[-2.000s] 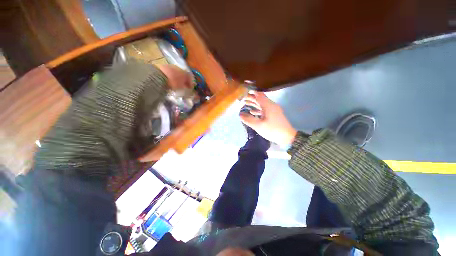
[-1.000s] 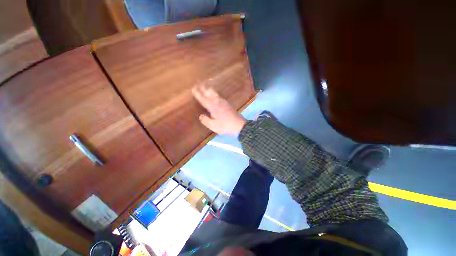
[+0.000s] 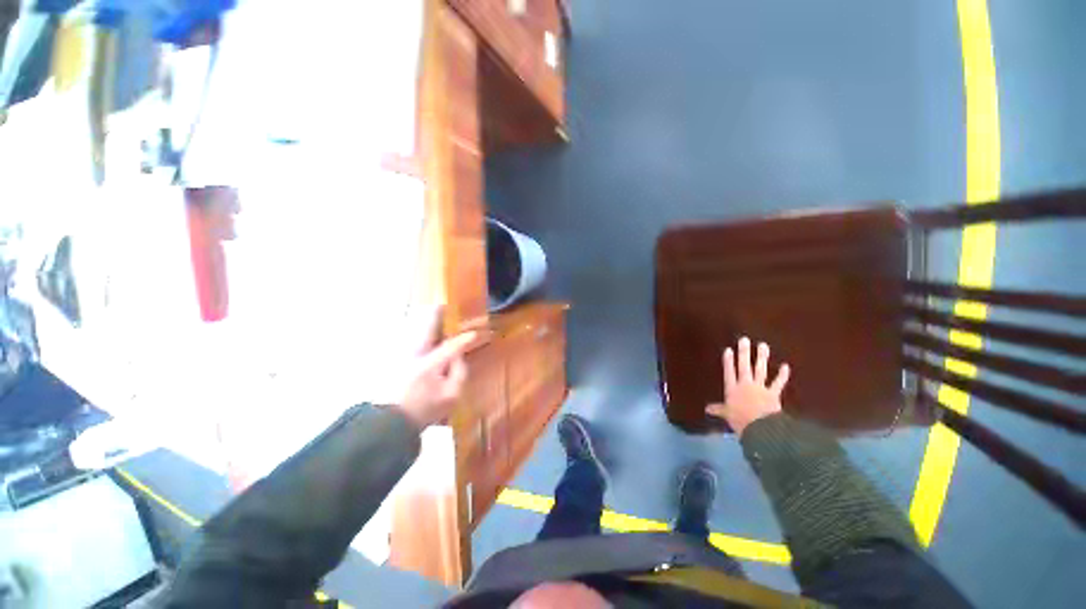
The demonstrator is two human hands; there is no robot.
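My right hand [image 3: 753, 388] is spread open over the near edge of the dark red-brown chair seat [image 3: 780, 297], with nothing in it. Whether it touches the seat is hard to tell. My left hand [image 3: 438, 378] is at the edge of the wooden desk [image 3: 450, 226], fingers partly apart, holding nothing that I can see. The cabinet [image 3: 515, 387] below the desk edge has its doors closed, with small silver handles.
A grey-blue round bin [image 3: 515, 264] stands on the floor beside the cabinet. Overexposed white papers and a red item [image 3: 208, 256] lie on the desk. The chair's slatted back [image 3: 1000, 339] points right. Yellow lines [image 3: 979, 143] cross the grey floor.
The cabinet door went from open to closed, with my right hand on it. Now I am further back and upright, my right hand over the chair and my left hand at the desk edge.
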